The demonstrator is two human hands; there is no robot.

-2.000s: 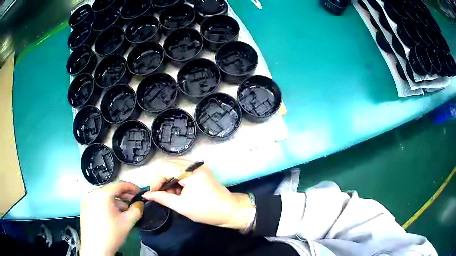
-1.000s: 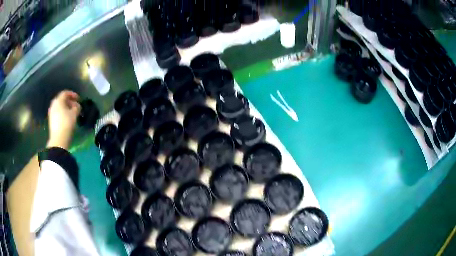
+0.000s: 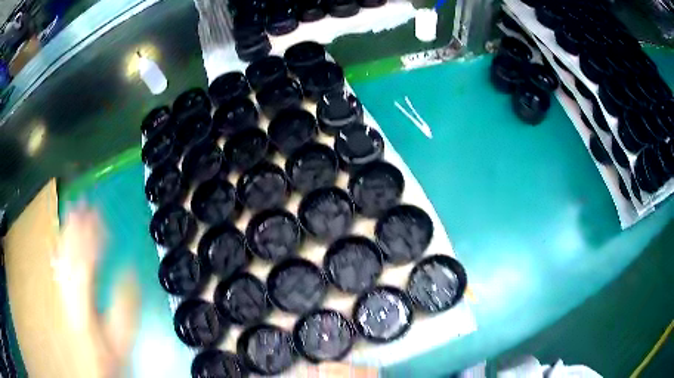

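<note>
Round black plastic housings stand open side up in rows on a white sheet. Ribs and blocks show on the floors of the nearer ones. Two housings towards the back right look different, with flat, closed-looking tops. My left hand is blurred at the left, over the mat and the cardboard edge. Its thumb and fingers are apart and it looks empty. A skin-coloured patch at the bottom edge may be part of my right hand; what it holds is hidden.
Tan cardboard lies at left. A white bottle and a white container stand at the back. White V-shaped tweezers lie on the mat. Loose housings and stacked layers are at right.
My left hand has come back from the far left corner, where it was at a black housing, towards me. A housing now stands at the sheet's back left corner. The view has shifted slightly.
</note>
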